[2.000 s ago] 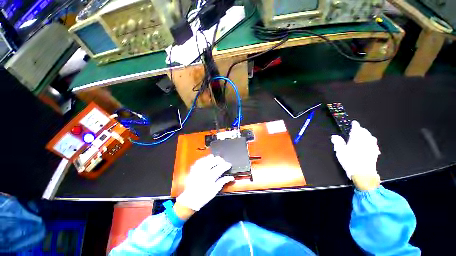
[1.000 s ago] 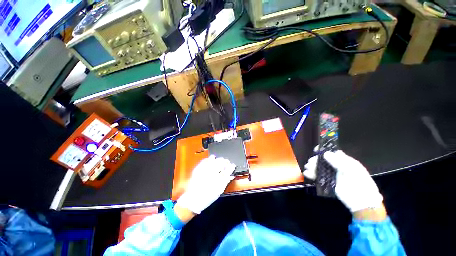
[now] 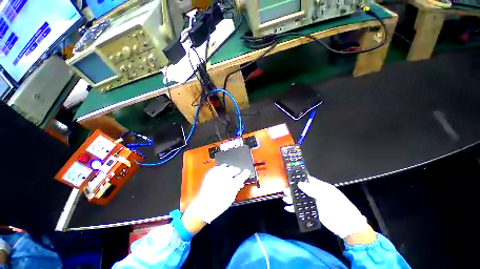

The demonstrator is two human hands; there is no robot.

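A flat black set-top box (image 3: 238, 159) sits on the orange board (image 3: 196, 173), against the connector block (image 3: 232, 145) at the board's far side. My left hand (image 3: 220, 190), in a white glove, rests on the box's near left part, fingers over its top; I cannot tell how firmly it grips. My right hand (image 3: 329, 206), also white-gloved, holds the long black remote control (image 3: 300, 188) with its buttons up, over the board's right front edge. The thumb lies on the buttons.
Two black boxes lie on the bench, one left (image 3: 170, 141) and one behind right (image 3: 299, 101), by a blue pen (image 3: 307, 127). An orange-red test box (image 3: 97, 167) stands left. A blue cable (image 3: 238, 107) loops behind. Oscilloscopes (image 3: 123, 55) stand on the shelf (image 3: 131, 98). A person's blue sleeve shows lower left.
My right hand has picked the remote up from the bench and brought it left and nearer, to the board's edge. My left hand has stayed on the box. The view has shifted slightly.
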